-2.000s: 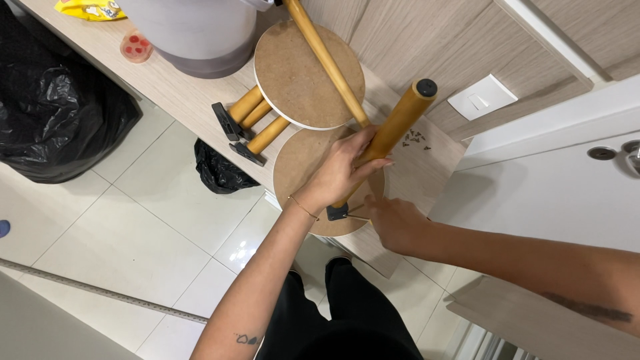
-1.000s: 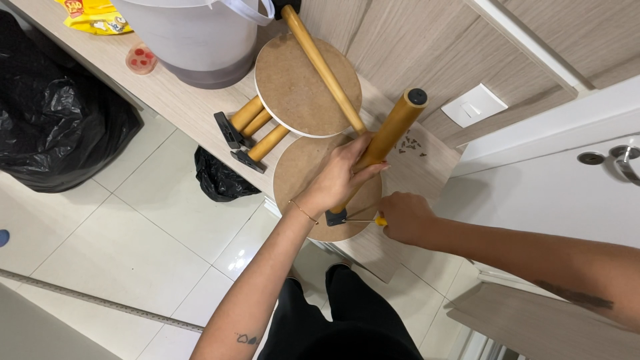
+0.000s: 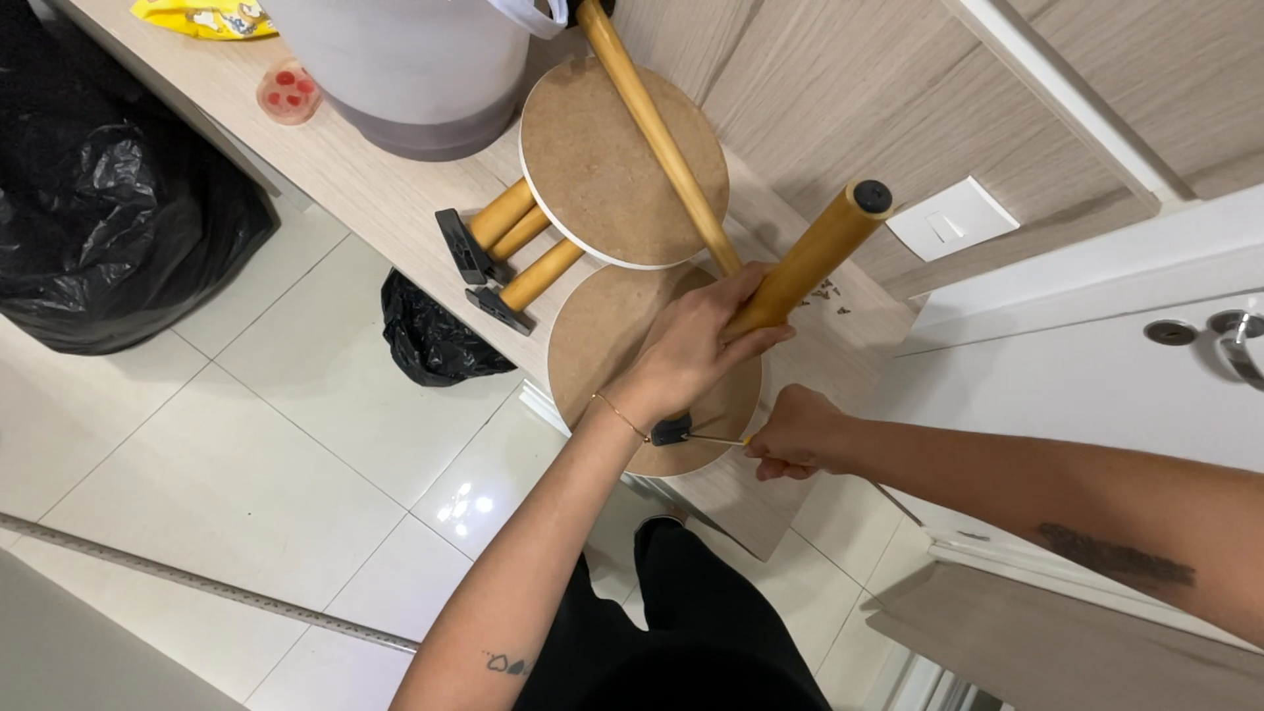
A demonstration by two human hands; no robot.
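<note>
My left hand (image 3: 703, 341) grips a round wooden leg (image 3: 810, 262) that stands tilted on a round fiberboard disc (image 3: 602, 346). At the leg's lower end a black plastic bracket (image 3: 671, 429) rests against the disc. My right hand (image 3: 798, 434) is closed around the yellow handle of a screwdriver (image 3: 719, 439), its shaft reaching the bracket. Most of the handle is hidden in the fist. Behind lies a second white-edged disc (image 3: 622, 168), with a long wooden leg (image 3: 657, 128) across it. Several shorter legs with black brackets (image 3: 461, 247) lie beside it.
Loose screws (image 3: 828, 294) lie on the wooden bench (image 3: 849, 336) near the wall. A plastic bucket (image 3: 415, 69), a small container with red pieces (image 3: 289, 91) and a yellow packet (image 3: 207, 18) are at the back left. Black plastic bags (image 3: 434, 341) sit on the floor. At right is a white door (image 3: 1066, 365).
Two seconds ago the screwdriver's handle was hidden; one second ago its yellow showed beside my right hand, and now only a little of it shows. My left hand has kept its grip on the leg.
</note>
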